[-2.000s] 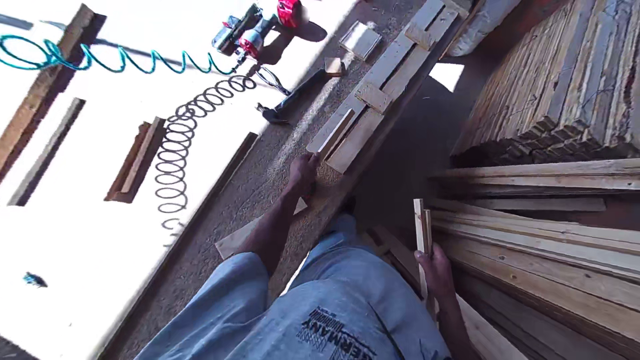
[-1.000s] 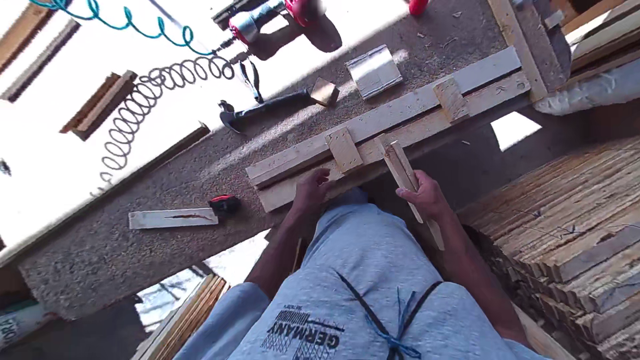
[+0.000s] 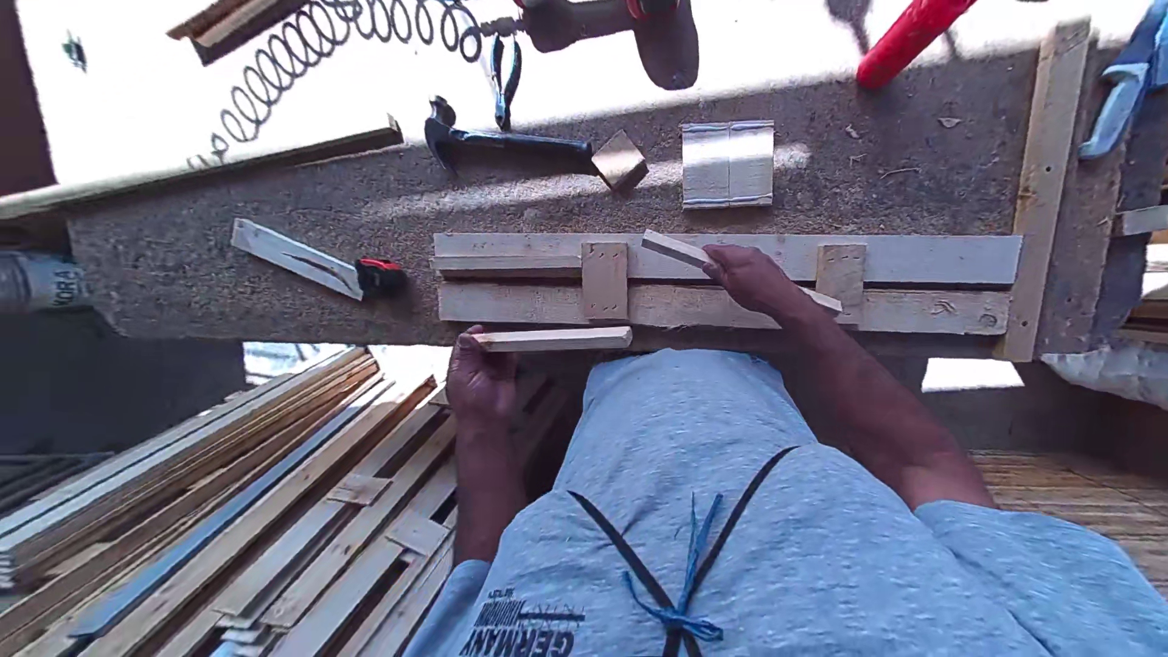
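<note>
My left hand (image 3: 482, 379) grips one end of a short wood strip (image 3: 557, 340), held along the bench's near edge. My right hand (image 3: 750, 278) is closed around another narrow wood strip (image 3: 673, 250), slanting over the boards, its far end near the right crosspiece. Beneath it lie two long parallel boards, the upper board (image 3: 940, 259) and the lower board (image 3: 511, 303). Two short wooden crosspieces bridge them, the left crosspiece (image 3: 604, 281) and the right crosspiece (image 3: 840, 274). The boards' right ends meet an upright wooden batten (image 3: 1047, 182).
On the particleboard bench (image 3: 383, 214) are a claw hammer (image 3: 520, 141), pliers (image 3: 504, 82), a small wood block (image 3: 620, 161), paired wood pieces (image 3: 727, 164), a tape measure (image 3: 380, 276) beside a split wood piece (image 3: 292, 257), and a handsaw (image 3: 1115, 109). Timber (image 3: 301, 511) is stacked lower left.
The strips were together in my right hand; now each hand holds one. My left hand has left the boards for the bench's near edge. The view has turned.
</note>
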